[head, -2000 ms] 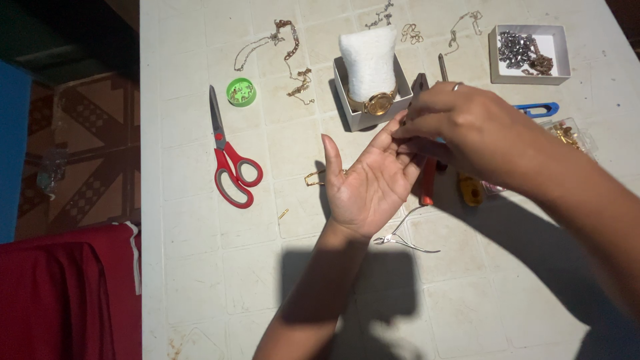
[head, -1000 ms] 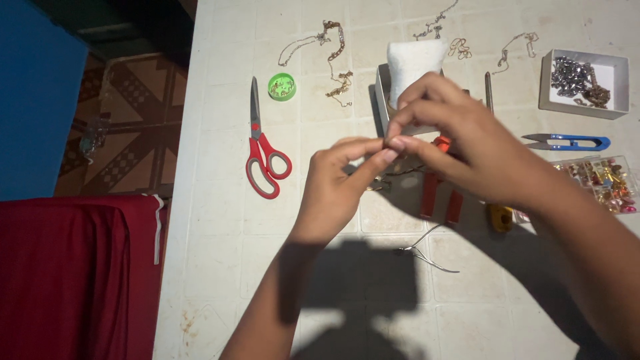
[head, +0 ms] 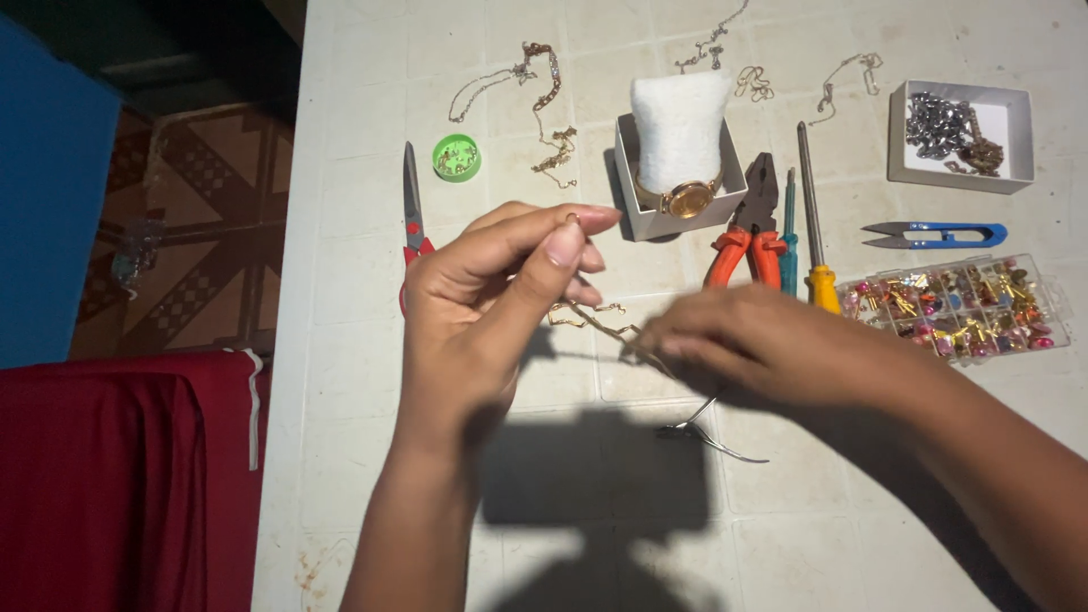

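Observation:
My left hand (head: 501,280) pinches a tiny metal ring (head: 574,218) between thumb and forefinger, held up over the middle of the table. To its right, my right hand (head: 748,340) is low over the tabletop and blurred, with its fingertips at a thin gold-coloured chain (head: 603,327); whether they grip it cannot be told. Small metal pliers (head: 680,431) lie just below that hand. Beyond the hands, a gold-coloured wristwatch (head: 688,200) is wrapped around a white cushion (head: 680,127) in an open box (head: 667,223). Orange-handled pliers (head: 756,212) lie beside the box.
Red-handled scissors (head: 413,204) lie partly behind my left hand, near a green cap of small pieces (head: 456,158). At the right are two screwdrivers (head: 810,204), blue thread snips (head: 943,235), a compartment box of beads (head: 960,310) and a box of chains (head: 1024,153). Several chains (head: 557,153) lie farther back.
One second ago my hands met at the fingertips; now my right hand is apart, lower and to the right, by the chain. My left hand stays raised, pinching the ring. The view has shifted a little.

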